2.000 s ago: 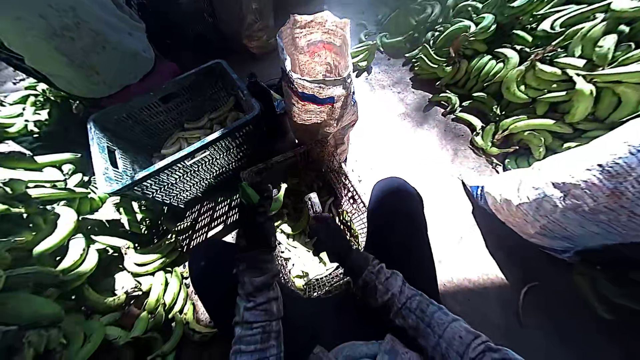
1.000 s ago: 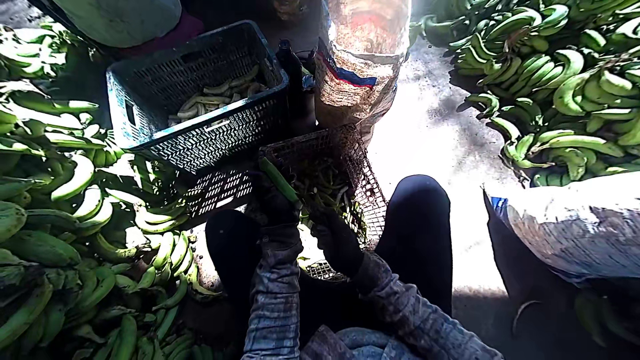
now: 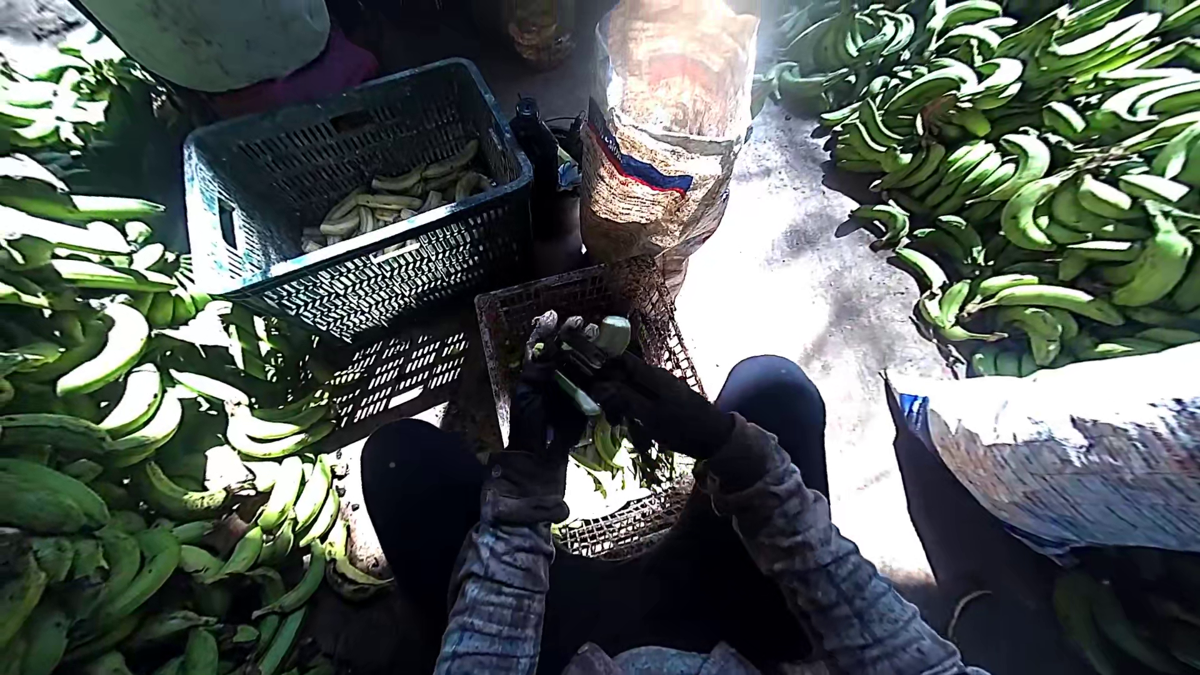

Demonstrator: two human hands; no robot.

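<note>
My left hand (image 3: 547,398), in a dark glove, is closed around a green plantain (image 3: 577,394) that shows between the two hands. My right hand (image 3: 647,389), gloved too, overlaps it from the right; a pale rounded end (image 3: 614,335) of a small object sticks out above its fingers. What that object is cannot be told. Both hands are over a mesh crate (image 3: 623,536) between my knees, which has green and pale peels (image 3: 605,469) in it. Beyond, at the left, peeled plantains (image 3: 403,202) lie in a larger plastic crate (image 3: 375,272).
Piles of green plantains rise at the left (image 3: 122,375) and right (image 3: 1050,187). A tall woven sack (image 3: 656,169) stands behind the mesh crate, beside a dark bottle (image 3: 532,141). Another woven sack (image 3: 1078,450) is at the right edge. Part of a person (image 3: 300,66) shows at the upper left.
My hands have come together over the mesh crate; one second ago they were a little apart, with the green plantain upright in the left. The view has shifted somewhat.
</note>
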